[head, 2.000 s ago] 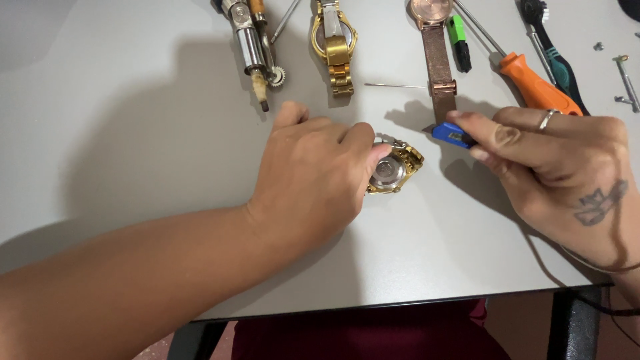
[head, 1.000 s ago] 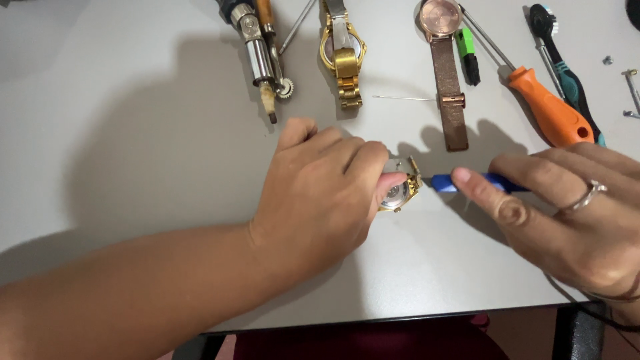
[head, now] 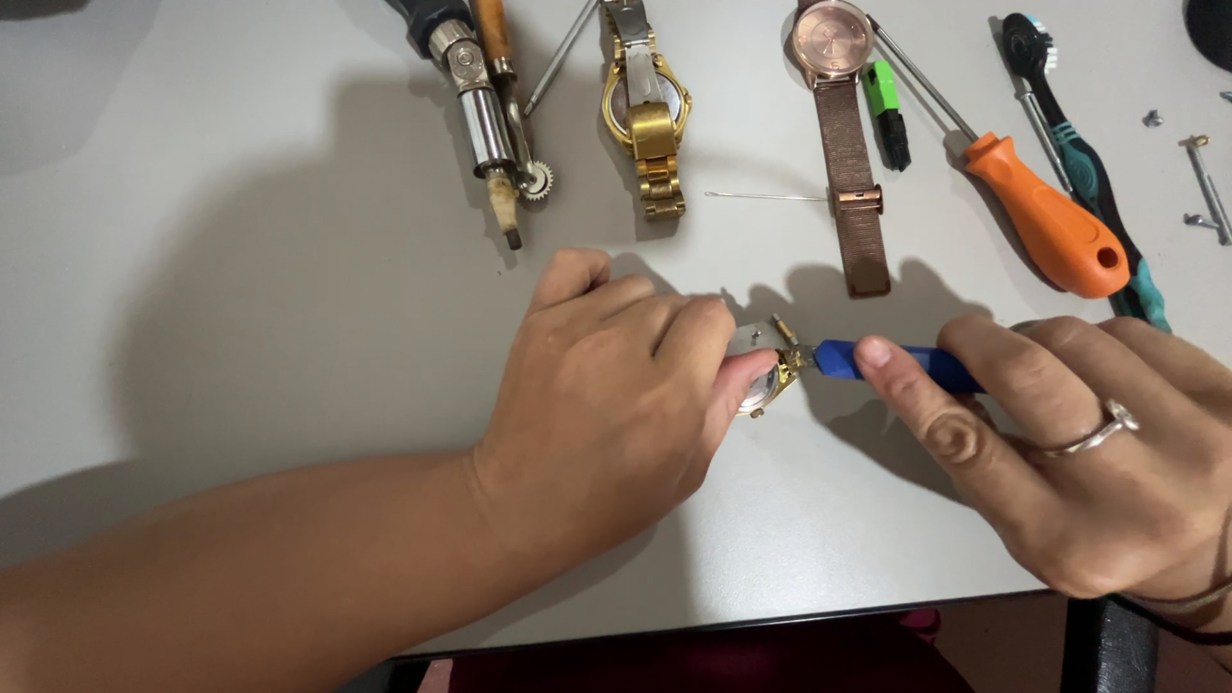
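Note:
My left hand (head: 616, 385) grips a small gold-toned wristwatch (head: 762, 393), its steel back partly showing beyond my thumb. Fingers cover most of the watch and its bracelet. A short gold and steel piece (head: 785, 330) sticks up by the lug. My right hand (head: 1078, 433) holds a blue-handled small tool (head: 900, 364) between thumb and fingers. Its metal tip meets the lug end of the watch case. Above my hands lie a gold metal-bracelet watch (head: 654, 135) and a rose-gold watch with a brown mesh strap (head: 850, 144).
An orange-handled screwdriver (head: 1054, 221) and a black and teal toothbrush (head: 1083, 159) lie at the right. Near them are a green and black connector (head: 885, 111) and small screws (head: 1152, 118). A hand torch or soldering tool (head: 483, 125), toothed wheel (head: 537, 180) and needle (head: 765, 196) lie above.
My right hand has turned the blue tool from slanting above the watch to lying nearly level at its lug. My left hand keeps its grip on the watch. The view has shifted slightly.

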